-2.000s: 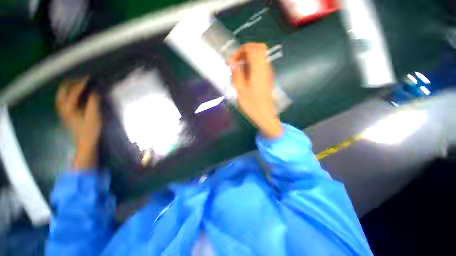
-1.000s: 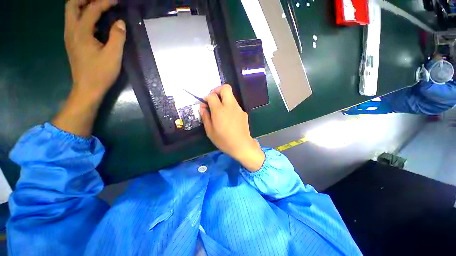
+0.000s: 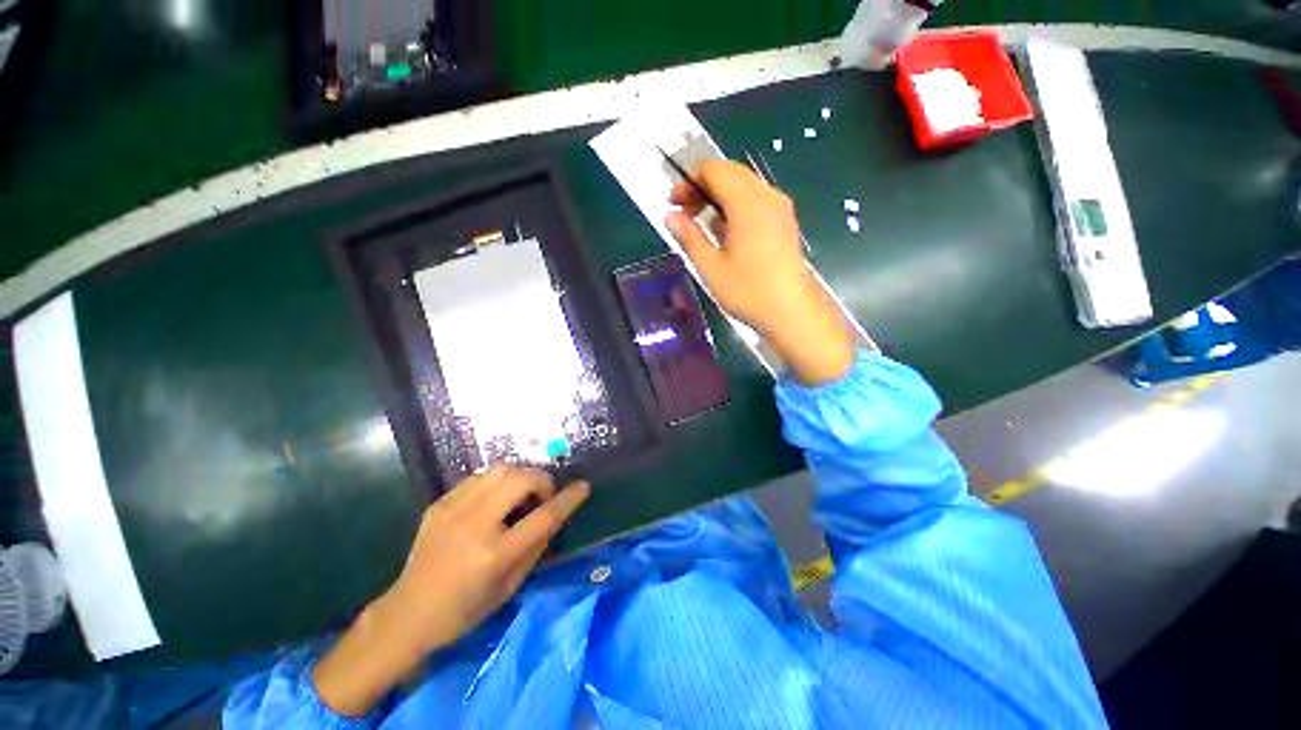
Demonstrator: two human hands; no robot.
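Note:
The tablet assembly [image 3: 400,307] lies in the black foam tray [image 3: 601,307], its bright silver battery [image 3: 500,335] in the middle. The mainboard strip with a teal spot [image 3: 557,448] is at the near end. My left hand [image 3: 485,542] rests at the tray's near edge, fingers bent and apart; I see nothing held in it. My right hand [image 3: 742,243] holds dark tweezers [image 3: 682,170] like a pen over the far part of the grey and white adhesive sheet [image 3: 638,168]. The hand covers the sheet's middle. The tweezer tip is over the sheet; contact cannot be told.
A dark smartphone [image 3: 674,342] lies between tray and sheet. Small white pads [image 3: 852,216] are scattered right of the sheet. A red bin [image 3: 999,94] and a long white bar [image 3: 1092,200] are farther right. A white strip [image 3: 82,485] is far left. Another tablet [image 3: 383,57] sits beyond the white edge.
My right hand with the tweezers has moved from the mainboard to the adhesive sheet. My left hand has moved from the tray's far left side to its near edge. The camera view has shifted.

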